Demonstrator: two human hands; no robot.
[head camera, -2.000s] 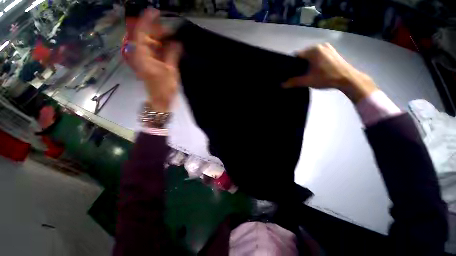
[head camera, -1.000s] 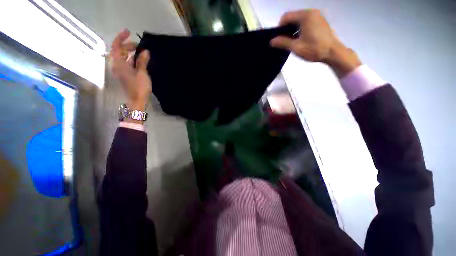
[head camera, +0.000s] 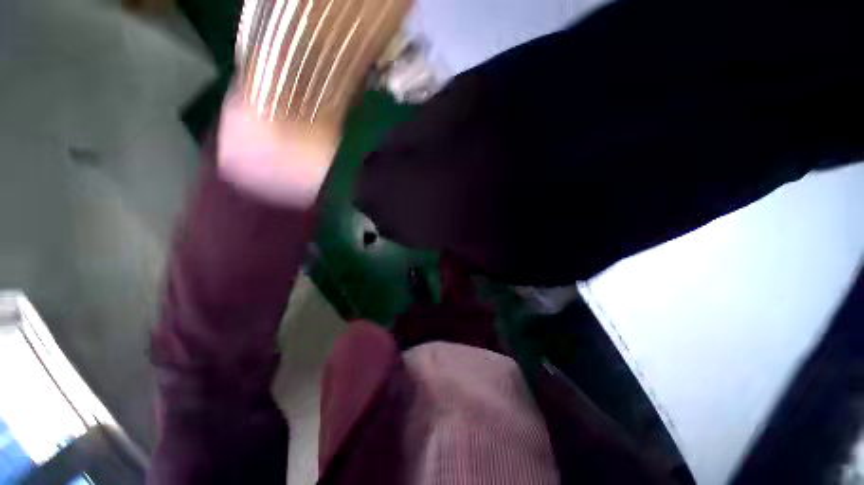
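The dark garment (head camera: 587, 142) is spread large and close to the camera, from the centre to the upper right edge. It hangs partly over the pale table (head camera: 758, 275) and hides much of it. My left hand (head camera: 332, 47) is cut off by the top edge. Only its blurred wrist area with a metal watch shows, and its fingers are out of the picture. Whether it holds the garment cannot be seen. My right hand is out of view. Part of a dark sleeve shows at the lower right edge.
The green floor (head camera: 365, 275) shows below the garment. A crumpled whitish item (head camera: 412, 76) lies by the table's edge at the top. A grey surface (head camera: 104, 189) fills the left side. A white-framed object (head camera: 47, 369) stands at the lower left.
The garment, held up between both hands a second ago, has moved right and nearer the camera. My left hand has moved up to the top edge. My right hand has left the picture.
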